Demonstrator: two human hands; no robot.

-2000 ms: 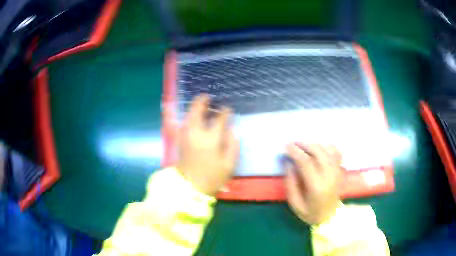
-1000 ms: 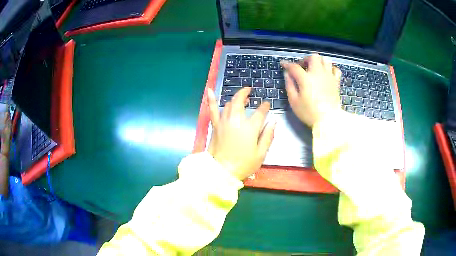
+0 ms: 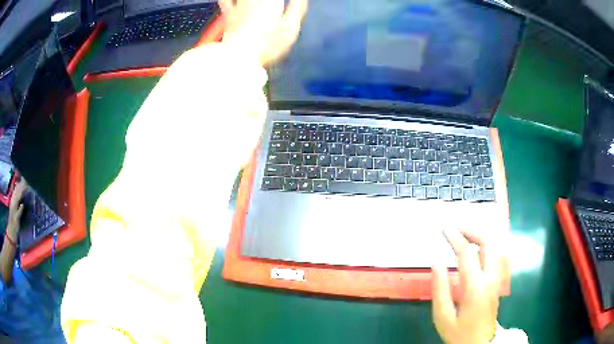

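A silver laptop [image 3: 323, 222] lies open on a red tray [image 3: 350, 281] in the centre. Its screen [image 3: 323, 40] shows a blue picture with a pale rectangle. My left hand [image 3: 262, 27] is at the top edge of the picture, beside the screen's upper left edge, partly cut off; whether it touches the screen I cannot tell. My right hand [image 3: 471, 289] is over the right part of the palm rest and the tray's front edge, fingers apart, holding nothing.
A neighbour's laptop [image 3: 47, 134] stands on a red tray at the left, with a person's hand [image 3: 15, 209] and blue sleeve there. Another laptop [image 3: 161, 28] is at the upper left, and one [image 3: 596, 161] at the right. The work surface [image 3: 532, 161] is green.
My left hand has moved from the keyboard up to the screen's left side. My right hand has moved from the keys down to the front right. The screen changed from green to blue.
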